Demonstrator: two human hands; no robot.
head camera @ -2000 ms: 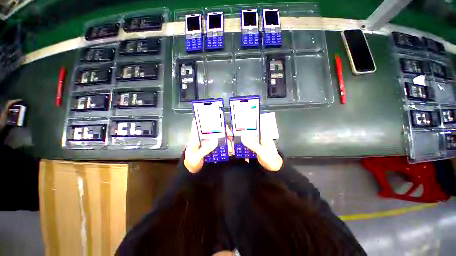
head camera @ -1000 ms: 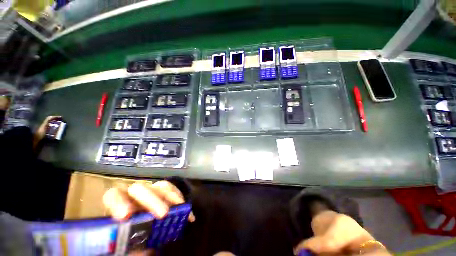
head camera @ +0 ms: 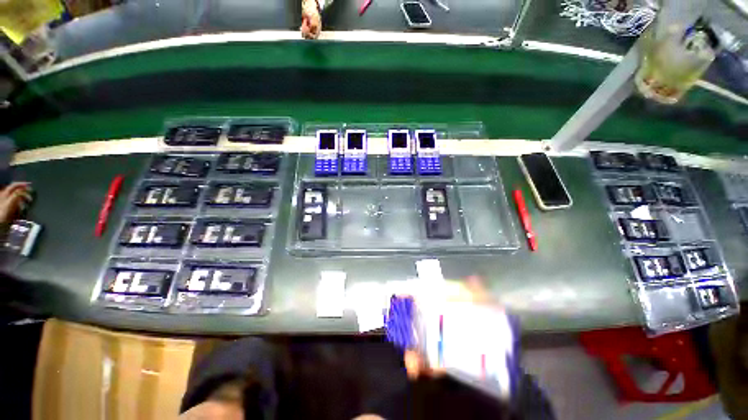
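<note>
A blue keypad phone (head camera: 476, 340), blurred, with a lit whitish screen, is tilted above the bench's near edge. My right hand (head camera: 418, 362) grips it; only parts of its fingers show around the phone. My left hand (head camera: 215, 408) is at the bottom edge beside a dark sleeve, mostly cut off; what it holds cannot be told. The clear blister tray (head camera: 373, 248) ahead has several blue phones (head camera: 354, 153) face up with black screens along its far row, and two black phones lying back up (head camera: 436, 211) in its near row. White slips (head camera: 331, 294) lie before it.
Filled trays stand at left (head camera: 184, 221) and right (head camera: 656, 234). Red pens (head camera: 526, 220) flank the middle tray; a smartphone (head camera: 545, 180) lies right. A metal post with a hanging cup (head camera: 674, 66) rises beyond. Other people's hands show at far left and across the belt.
The view has shifted, showing more beyond the belt. The lit phone on my left is gone from view there; one now shows in my right hand. My left hand has dropped to the bottom edge.
</note>
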